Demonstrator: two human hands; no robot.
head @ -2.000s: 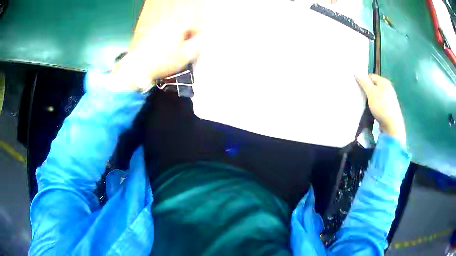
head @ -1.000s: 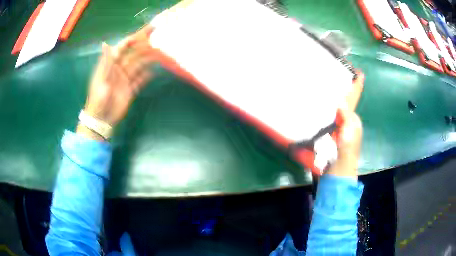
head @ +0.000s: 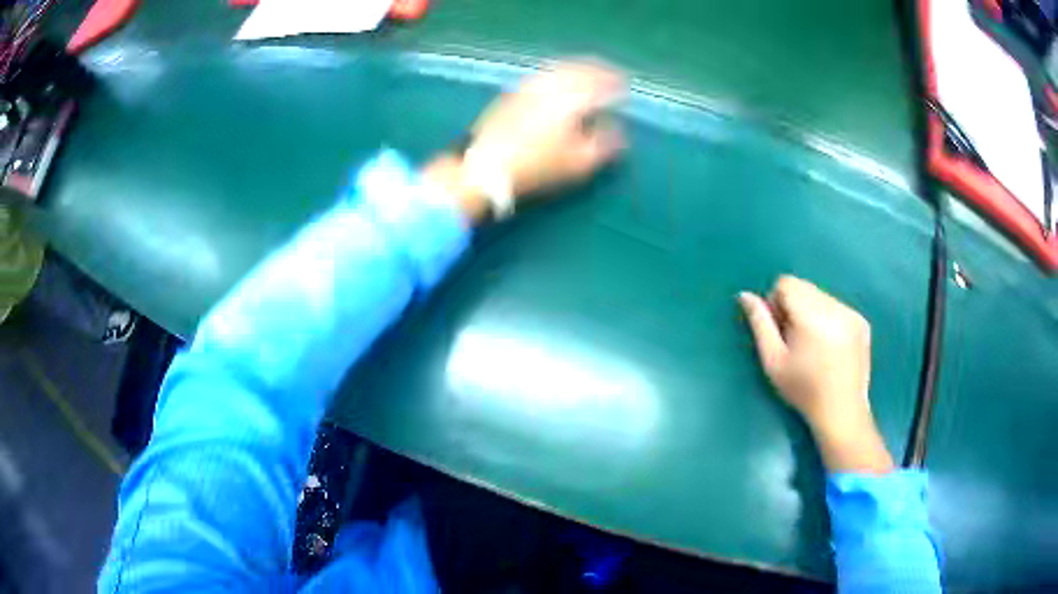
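My left hand [head: 555, 125] is blurred, reaching over the green bench top [head: 673, 406] near the middle. Its fingers look curled; I cannot tell whether anything is in them. My right hand [head: 818, 342] is over the bench at the right, left of the dark seam. Its fingers are curled in, the thumb rests beside them, and no object shows in it. A red-edged pack with a white sheet [head: 988, 99] lies at the upper right. Another white sheet with red edges [head: 319, 14] lies at the top left, cut off by the picture's edge.
A dark seam [head: 932, 337] runs along the bench at the right, with a small metal piece [head: 961, 276] beside it. Dark and metal items [head: 41, 139] sit at the left edge. A black bin with loose pieces [head: 316, 499] shows below the bench edge.
The white-covered pack that was in both hands is out of them. My left hand has moved right and forward; my right hand has drawn closed. The view has shifted.
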